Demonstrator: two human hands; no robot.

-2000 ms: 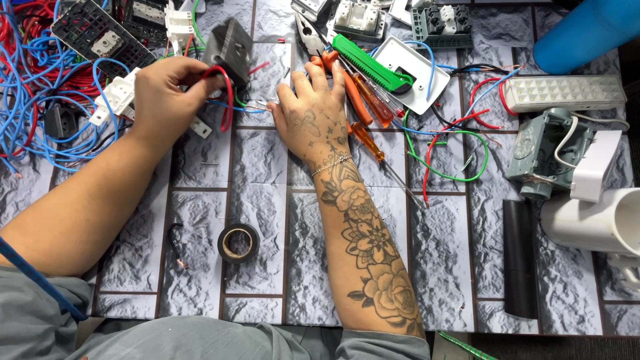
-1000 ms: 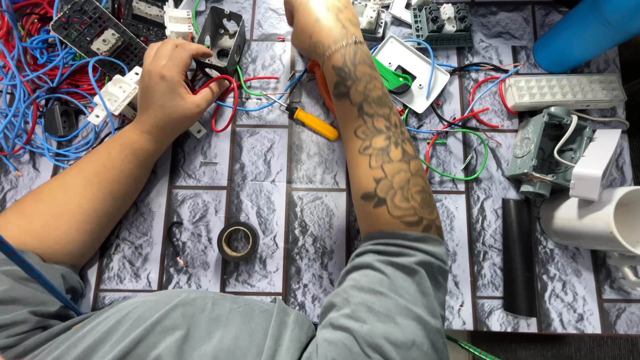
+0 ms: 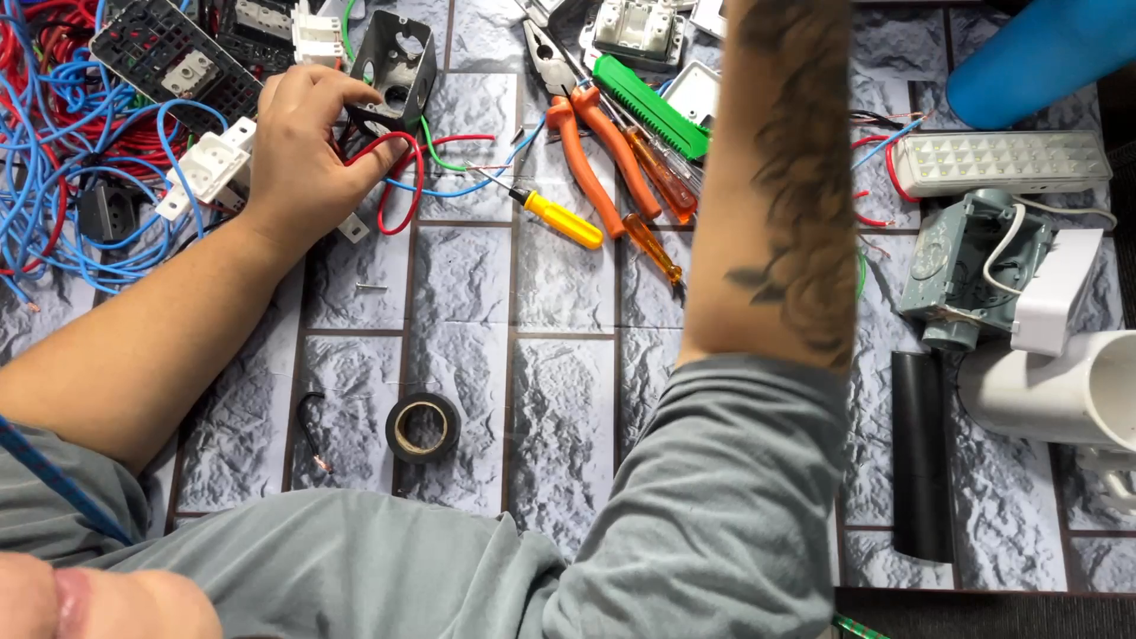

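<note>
My left hand [image 3: 306,151] grips the near side of a grey metal electrical box [image 3: 397,75], which stands on the table with red, green and blue wires coming out beside it. A red wire loop [image 3: 404,182] hangs by the thumb. My right forearm [image 3: 772,177] reaches to the top edge of the view, and the right hand is out of frame. Between the arms lie a yellow-handled screwdriver [image 3: 564,219], orange-handled pliers [image 3: 586,151], a green utility knife [image 3: 650,106] and amber-handled screwdrivers [image 3: 661,177].
Tangled blue and red wires [image 3: 53,177] and white socket modules [image 3: 209,169] lie at the left. Black tape [image 3: 422,428] sits near my body. At the right are an LED light [image 3: 1003,162], a grey conduit box [image 3: 963,257], white pipe [image 3: 1034,390], black tube [image 3: 921,453] and blue cylinder [image 3: 1021,62].
The right hand, earlier over the pliers, has moved up and out of view. The grey box, raised and tilted in the left hand two seconds ago, now stands lower. The yellow screwdriver has come into sight.
</note>
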